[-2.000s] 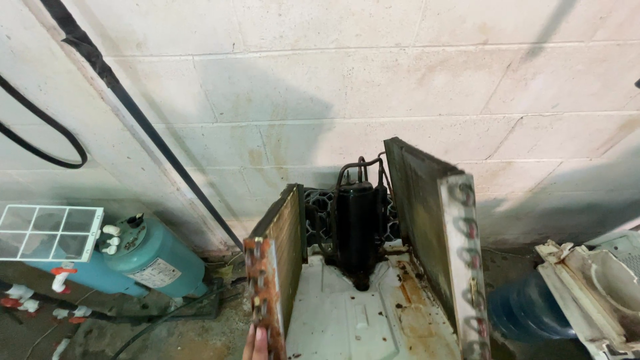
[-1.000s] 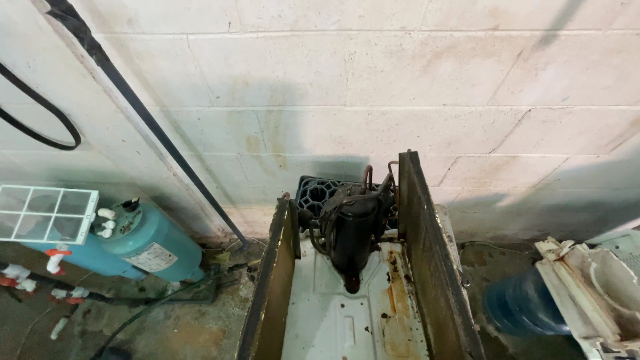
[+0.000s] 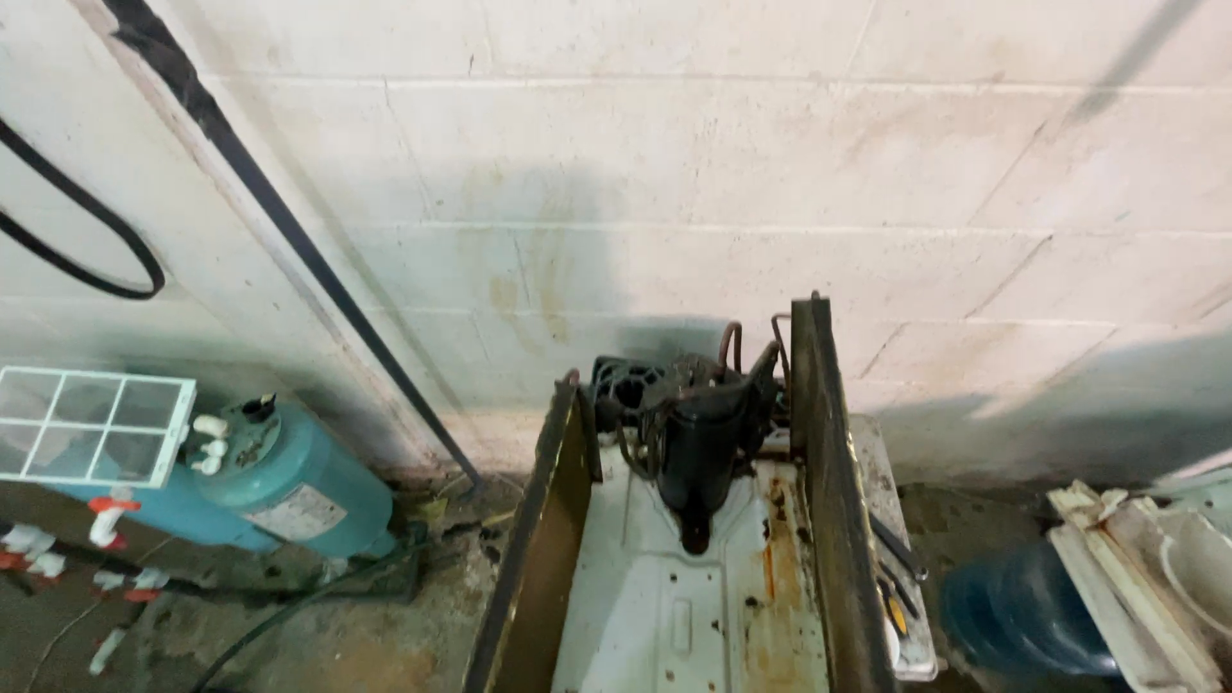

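Neither of my hands shows in the head view now. A black compressor [image 3: 698, 448] with dark bent tubes leans toward me at the back of a white metal base pan [image 3: 679, 616], which has rust stains on its right side. A dirty coil panel [image 3: 549, 539] stands along the pan's left side, and a taller coil panel [image 3: 835, 510] stands along its right. A black plastic crate [image 3: 626, 385] shows behind the compressor. Tools, one a yellow-and-black handled tool [image 3: 892, 611], lie on a light surface [image 3: 914, 635] to the right of the right panel.
At the left stand a teal pressure tank [image 3: 327, 481], a white gridded frame [image 3: 91, 423] and pipes with red valves [image 3: 108, 520]. A black hose [image 3: 279, 616] crosses the floor. A blue plastic container [image 3: 1020, 611] and white plastic parts [image 3: 1136, 587] are at the right. The block wall [image 3: 674, 173] rises behind.
Fingers at the left coil panel's lower end two seconds ago are out of view now. The compressor, upright then, now tilts toward me. Both panels appear at a different angle.
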